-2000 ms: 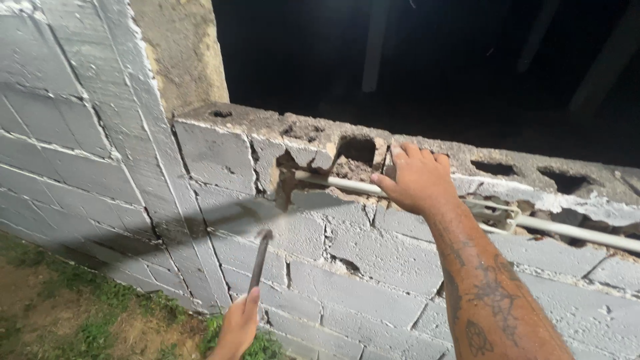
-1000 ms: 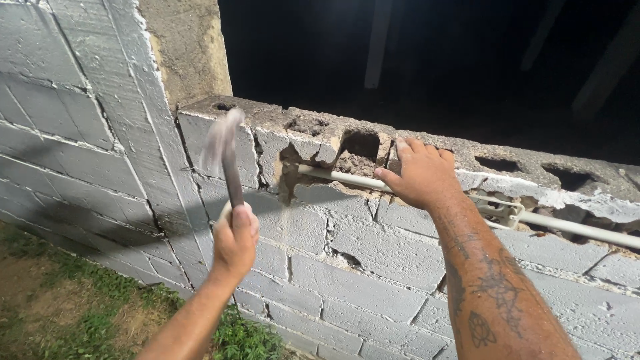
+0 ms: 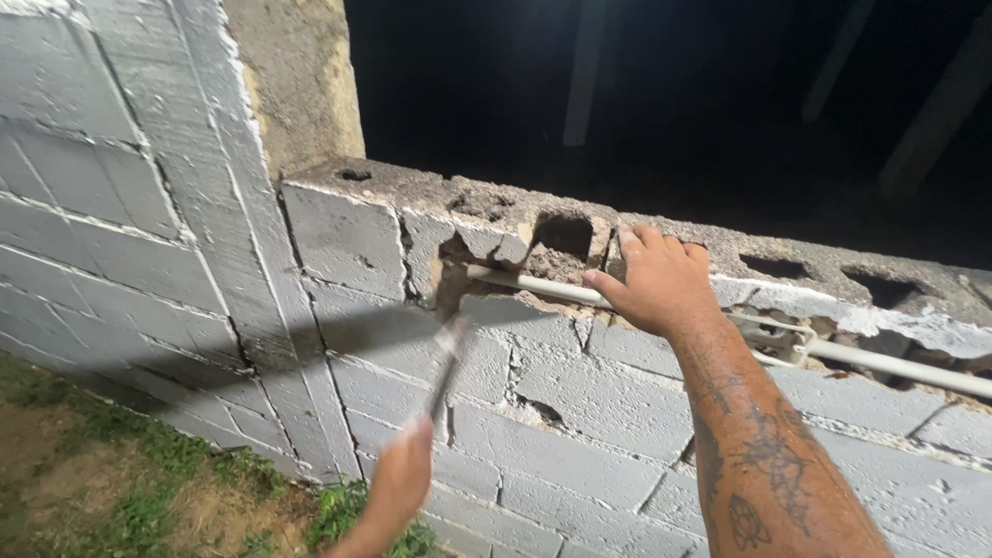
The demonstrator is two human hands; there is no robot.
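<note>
My left hand [image 3: 403,461] grips the handle of a hammer [image 3: 446,376], and its blurred head is against or close to the painted block face, just below the left end of the broken channel. A white plastic conduit pipe [image 3: 546,289] lies in that channel. My right hand [image 3: 666,279] rests on the top edge of the concrete block wall [image 3: 604,395], fingers over the rim and thumb by the pipe. Right of my wrist, a pale plastic electrical box [image 3: 779,341] sits in the channel, with more conduit running from it. Whether the hammer touches the wall is unclear.
A concrete column [image 3: 291,85] rises at the upper left. Open cavities [image 3: 566,234] and rough edges line the wall top. Beyond it is a dark space with faint posts [image 3: 585,74]. Grass and soil [image 3: 147,480] lie at the wall's foot, lower left.
My left hand and the hammer, raised in front of the wall a second ago, have moved down and right to below the channel's left end. My right hand stays on the wall top.
</note>
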